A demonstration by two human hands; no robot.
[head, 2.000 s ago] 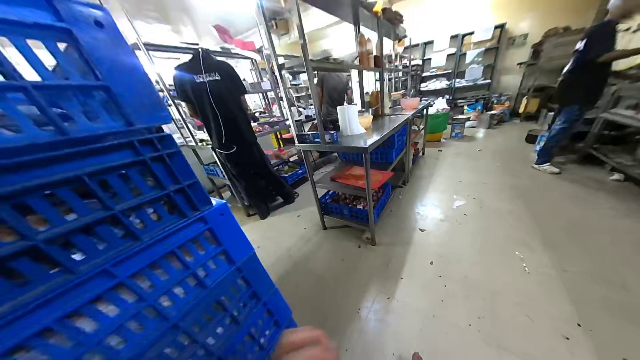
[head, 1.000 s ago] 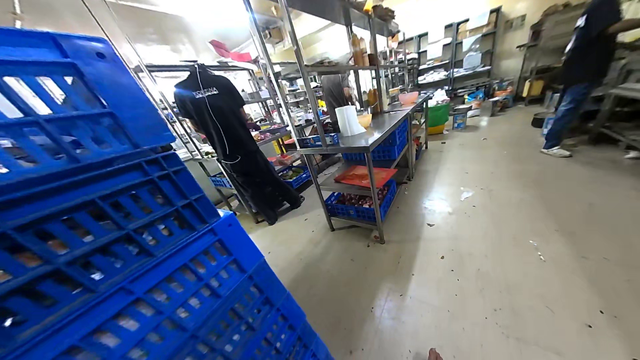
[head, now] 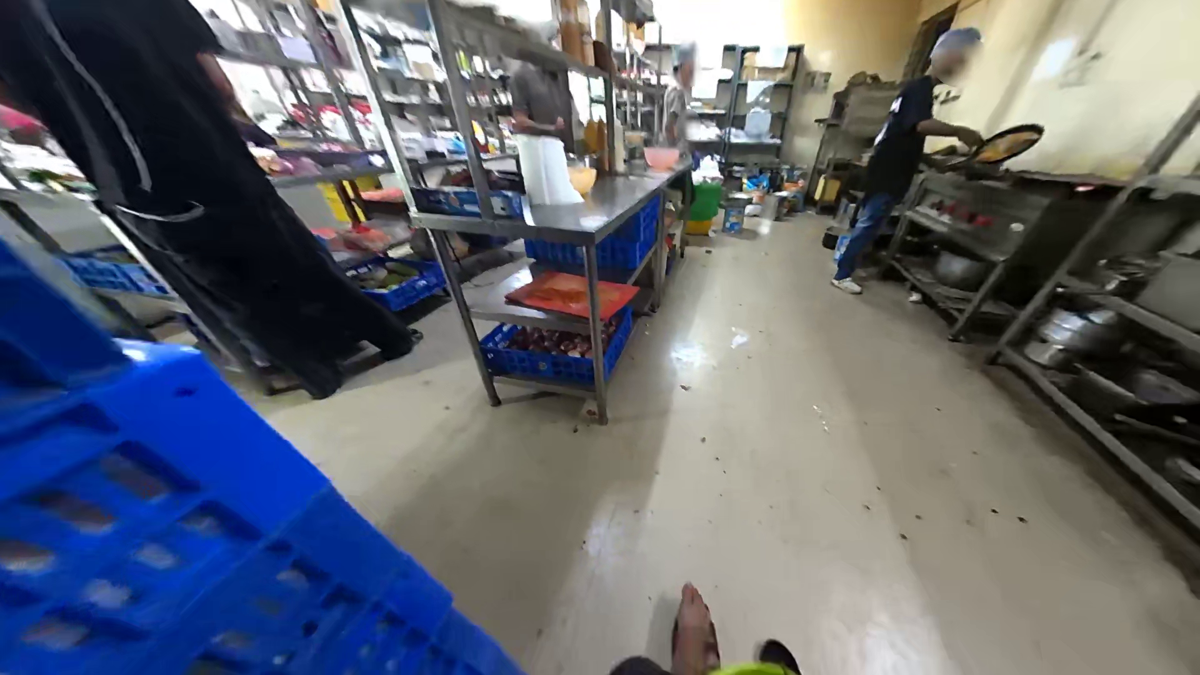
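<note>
Neither my left hand nor my right hand shows in the head view now. A stack of blue plastic crates [head: 187, 450] with slotted sides fills the lower left, close to me. Ahead stands a stainless steel table [head: 586, 217] with shelves below. It holds white cylindrical rolls or containers [head: 547, 172], a pink bowl [head: 661, 157] and, lower down, a red cutting board [head: 572, 292]. Beneath the board, a blue crate [head: 562, 349] holds dark reddish-brown produce. My sandaled foot [head: 694, 630] shows at the bottom edge.
A person in black [head: 225, 206] stands at the left shelves. Another person [head: 900, 141] tilts a pan [head: 1008, 143] beside the right cooking counter. Metal racks with pots [head: 1078, 328] line the right side. Small debris lies on the tiled or smooth floor [head: 797, 450]. More people stand behind the table.
The view has swung right, and the crate stack fills less of it. Two seconds ago part of a hand showed below the crates; it is out of view now.
</note>
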